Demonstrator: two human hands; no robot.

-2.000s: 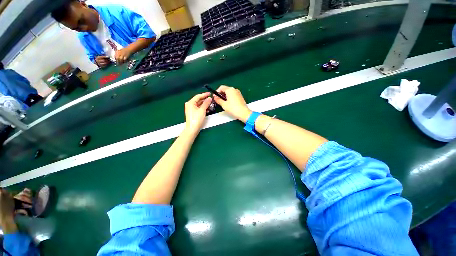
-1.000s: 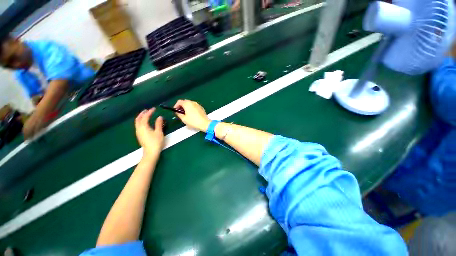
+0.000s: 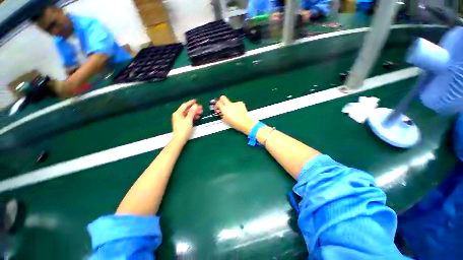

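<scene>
A small black unit with shiny glints [image 3: 213, 106] is at the fingertips of my right hand [image 3: 232, 112], above the belt near the white strip [image 3: 152, 143]. My left hand [image 3: 185, 119] is just left of it, fingers curled, apart from the right hand. Whether the left fingers hold something is too blurred to tell. A blue strap [image 3: 256, 133] is around my right wrist. The dark slim tool cannot be made out.
A post [image 3: 369, 48] and white tissue [image 3: 361, 108] stand right of my hands, beside a fan [image 3: 395, 127]. Across the belt [image 3: 152, 104] are stacked black trays [image 3: 214, 42], a flat tray [image 3: 150, 63] and a person in blue [image 3: 94, 38]. Another dark unit [image 3: 42, 156] lies far left.
The view has swung back left since a second ago. My right hand now has the shiny unit at its fingertips, where the dark tool showed before. My left fingers have curled in.
</scene>
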